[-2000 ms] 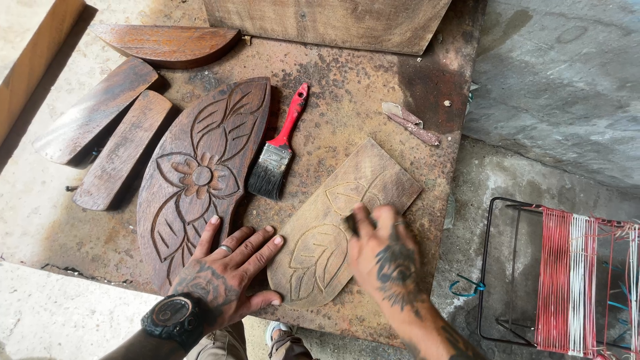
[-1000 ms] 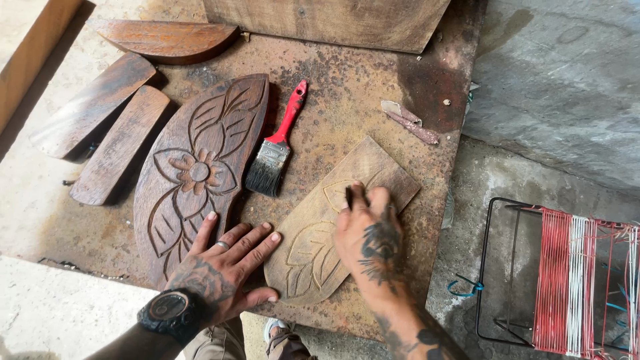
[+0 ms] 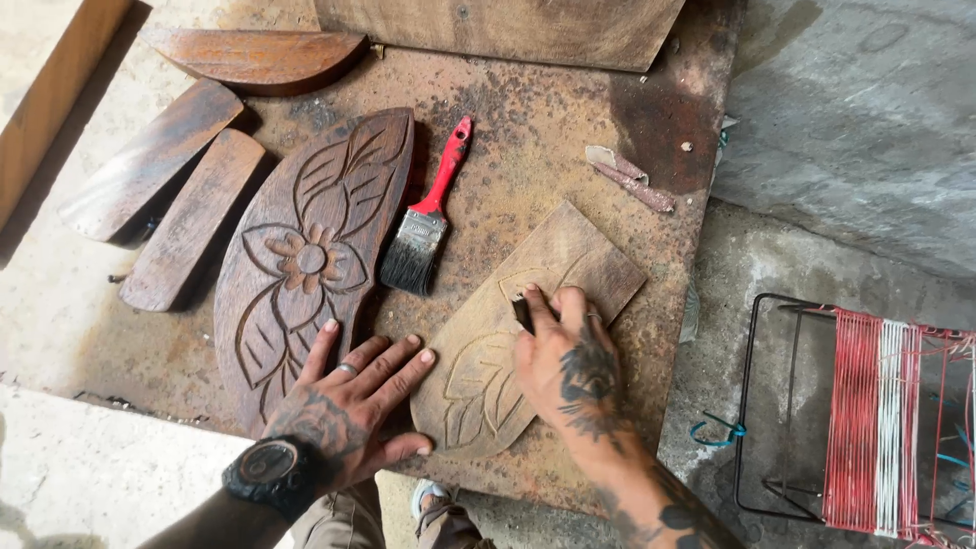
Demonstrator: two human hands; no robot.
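A pale wooden board with carved leaves (image 3: 473,381) lies on the rusty table top (image 3: 526,122). On its upper part my right hand (image 3: 568,351) is closed around a small dark object (image 3: 523,313), mostly hidden by the fingers; what it is I cannot tell. My left hand (image 3: 358,404) rests flat with fingers spread, across the gap between the pale board and a dark curved wooden board carved with a flower and leaves (image 3: 311,258), touching both edges and holding nothing. Between the boards, higher up, lies a paintbrush with a red handle (image 3: 427,213), its black bristles toward me.
Two rounded wooden slats (image 3: 160,164) (image 3: 194,221) and a curved wooden piece (image 3: 267,57) lie at the upper left. A wooden panel (image 3: 503,27) sits at the far edge. Folded sandpaper (image 3: 629,179) lies right of the brush. A corded metal-frame chair (image 3: 873,423) stands at the right.
My right hand has moved up the pale board since the oldest frame, with the small dark object at its fingers. The left hand stays between the two boards.
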